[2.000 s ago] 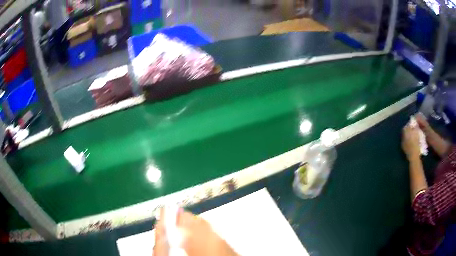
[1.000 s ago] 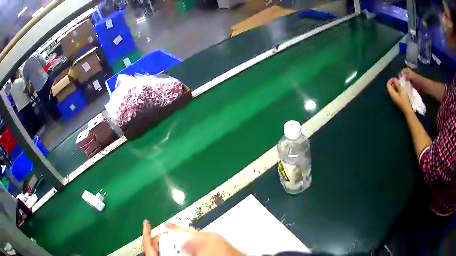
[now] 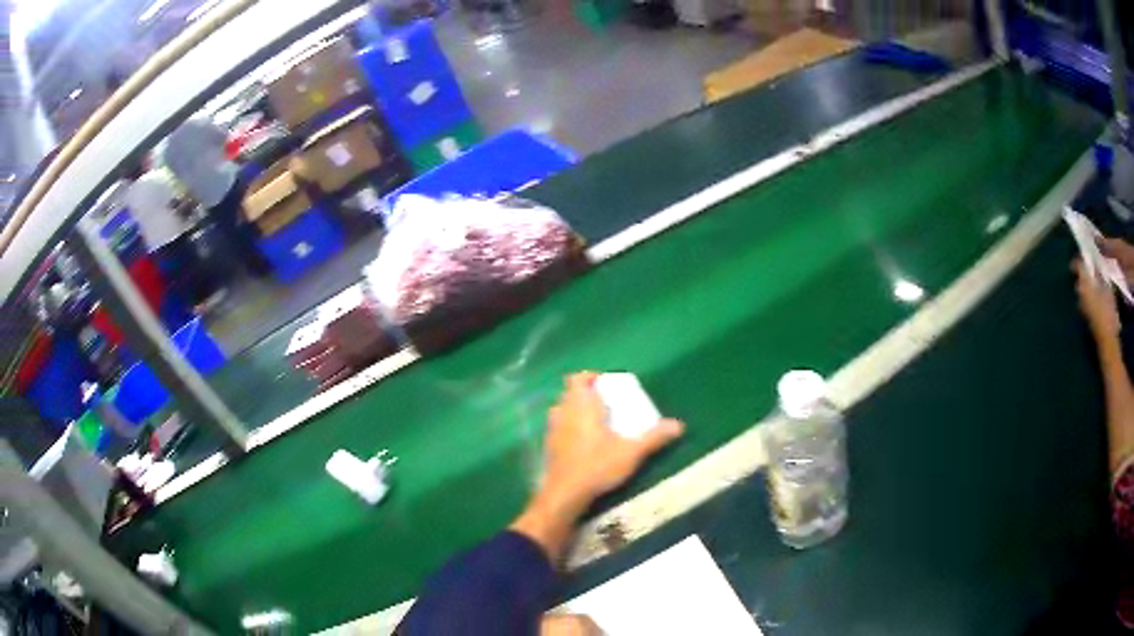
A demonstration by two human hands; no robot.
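My left hand (image 3: 591,447), in a dark sleeve, reaches out over the green belt. Its fingers and thumb are around a white block-shaped adapter (image 3: 627,405); whether the block touches the belt is unclear. Only a small part of my right hand (image 3: 572,625) shows at the bottom edge, and what it holds is hidden. A white sheet (image 3: 678,599) lies on the bench below. Another white adapter (image 3: 358,476), with its pins showing, lies on the belt to the left.
A clear bottle with a white cap (image 3: 806,466) stands beside the belt's pale edge rail (image 3: 920,329). A box of pinkish bagged parts (image 3: 479,267) stands beyond the belt. A white item (image 3: 158,567) is at far left. Another person's hands (image 3: 1101,280) hold something white at far right.
My left hand has moved from the sheet's edge out over the belt with a white adapter. My right hand has mostly dropped out of view. The camera view has shifted, with the scene sitting further right.
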